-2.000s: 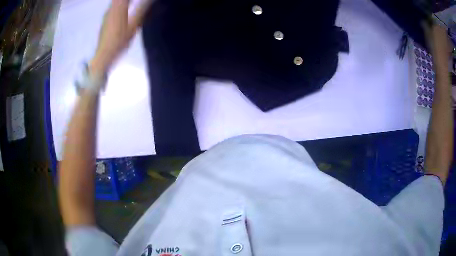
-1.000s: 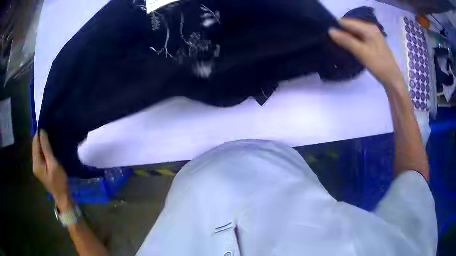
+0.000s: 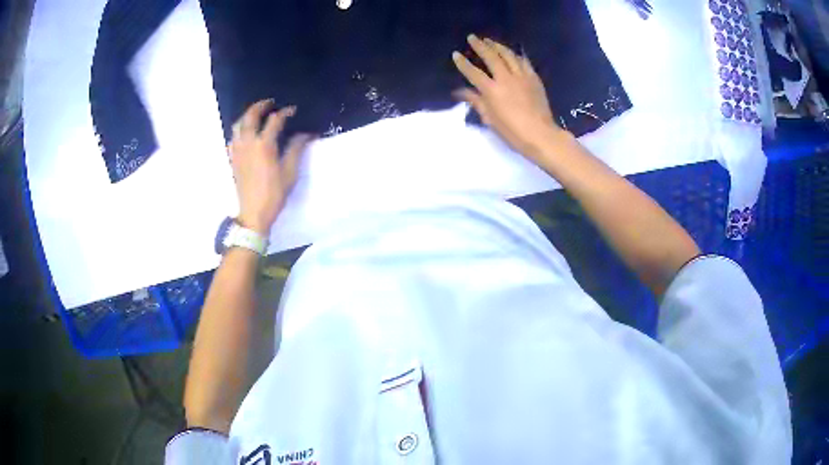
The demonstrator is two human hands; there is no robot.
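Note:
A black garment [image 3: 400, 54] lies spread on the white table, its hem towards me, with pale branch-like embroidery near the hem. One sleeve lies out to the left with pale embroidery at its cuff. A pale button shows at the top edge of the picture. My left hand [image 3: 264, 159], with a watch at the wrist, is at the garment's lower left hem, fingers apart. My right hand [image 3: 507, 95] lies on the garment near the hem's middle, fingers spread. Neither hand grips the cloth.
A sheet of purple round stickers [image 3: 734, 64] lies at the table's right edge, its strip hanging down. A small dark slim tool [image 3: 642, 8] is at the upper right. Blue crates [image 3: 123, 325] stand below the table edge at left and right. The white table's [image 3: 82, 245] front edge is near my body.
The garment was held up by both hands and now lies flat. My hands have let go and moved inwards to its hem. The embroidered cuff now shows at the left.

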